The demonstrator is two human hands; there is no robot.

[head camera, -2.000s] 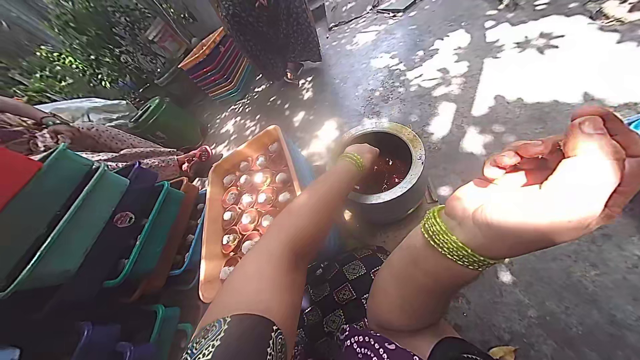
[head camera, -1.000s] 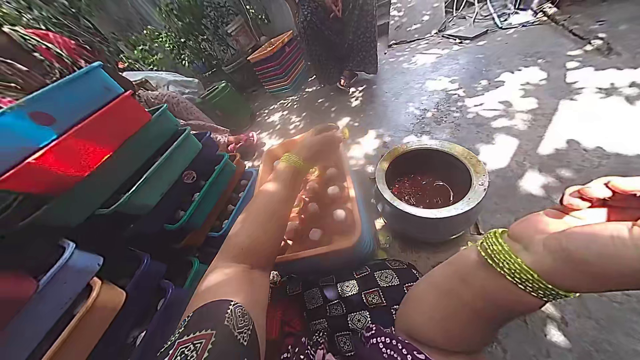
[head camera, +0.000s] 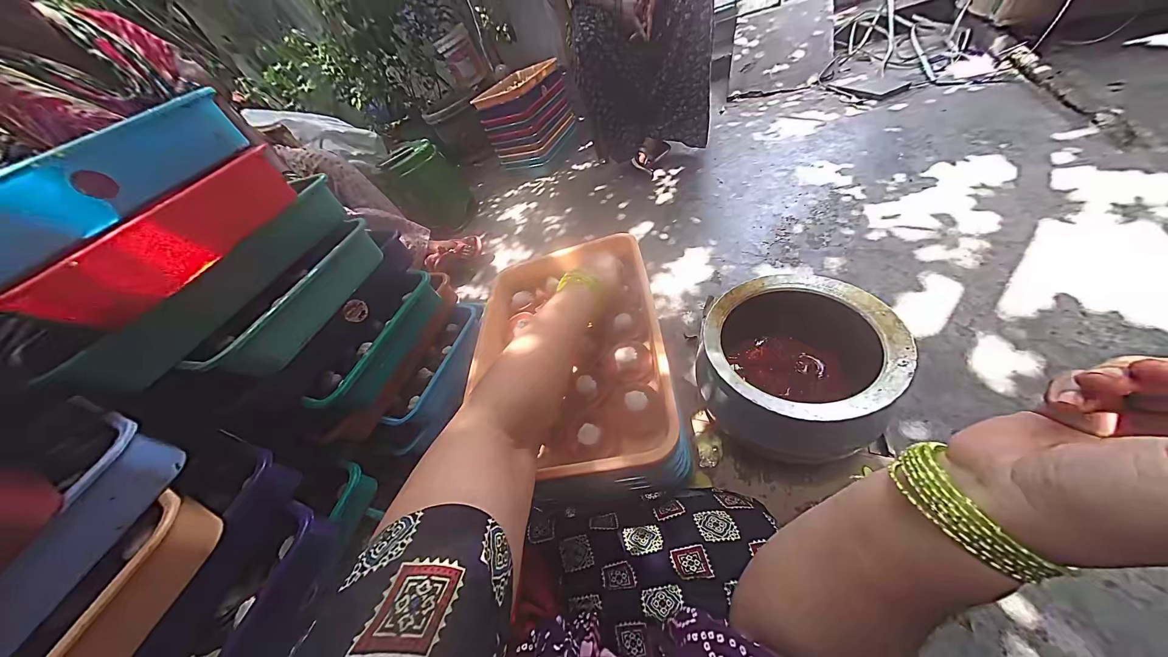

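My left hand (head camera: 598, 274), blurred and with green bangles at the wrist, is over the far part of an orange plastic tray (head camera: 671, 411). Its fingers are too unclear to tell what they hold. Rows of small reddish cups with round white tops (head camera: 636, 400) fill the tray, which rests on a blue one. To the right of the tray stands a round metal pot (head camera: 803, 429) with dark red liquid (head camera: 794, 367) inside. My right hand (head camera: 1109, 397) is raised at the right edge, palm up and fingers curled, partly cut off by the frame; its contents cannot be made out.
Stacked trays, blue (head camera: 119, 173), red (head camera: 182, 242) and green (head camera: 301, 301), crowd the left side. Another tray stack (head camera: 529, 114) and a green bucket (head camera: 427, 182) stand farther back. A person in a dark patterned garment (head camera: 648, 82) stands beyond; another person's foot (head camera: 456, 251) shows behind the trays.
My left hand was in the pot two seconds ago and has moved left to over the tray. My right hand is lower and farther right. The view has shifted.
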